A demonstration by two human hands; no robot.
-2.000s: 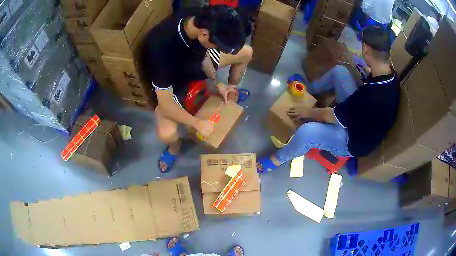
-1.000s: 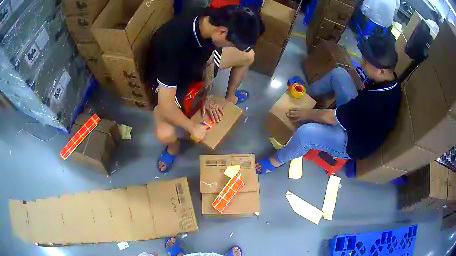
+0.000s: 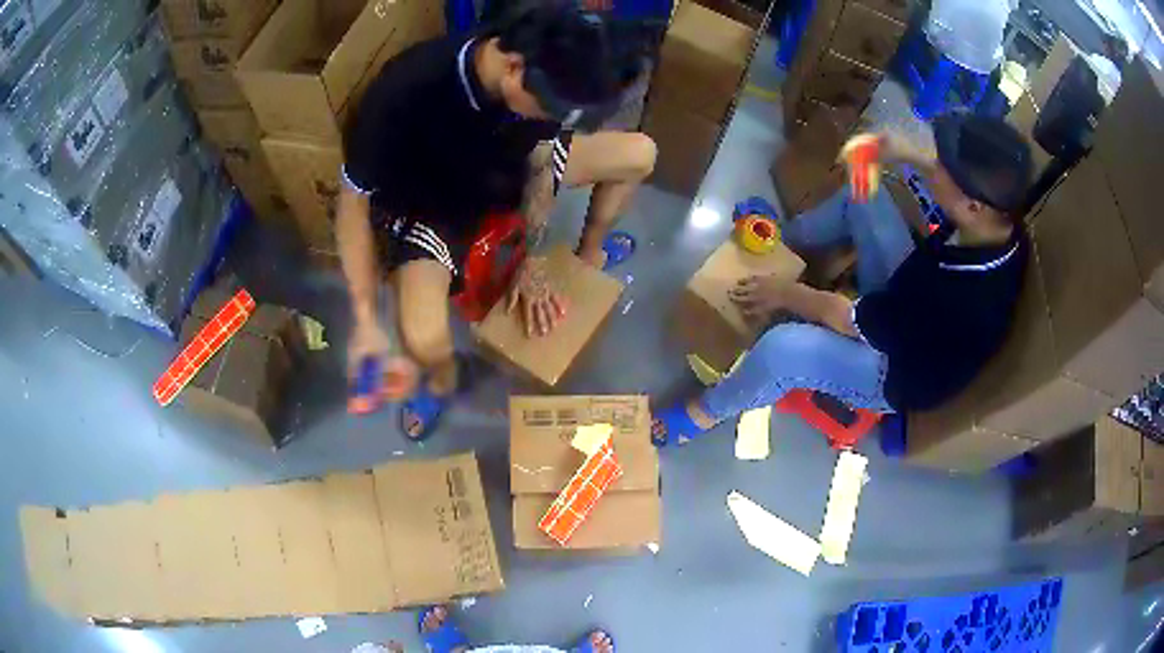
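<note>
Neither of my hands is in view. Nearest in front of me, a closed brown carton (image 3: 543,504) stands on the floor. An orange-red label sheet (image 3: 581,495) with pale grid lines lies slanted on its top, with a pale yellow paper piece (image 3: 592,441) at its upper end. Two feet in blue sandals show at the bottom edge, below the carton, beside a pale rounded shape.
A seated person presses a hand on a carton (image 3: 568,319); another seated person holds an orange-red roll (image 3: 863,166) beside a carton (image 3: 734,283). Row of cartons (image 3: 268,542) at left, blue pallet (image 3: 951,615) lower right, wrapped load (image 3: 96,140) upper left, stool (image 3: 830,416), backing strips (image 3: 772,532).
The left person's arm has swung out from the carton, holding a blurred blue-and-orange object. The right person's raised hand with the roll has come into sight. The carton before me has stayed put.
</note>
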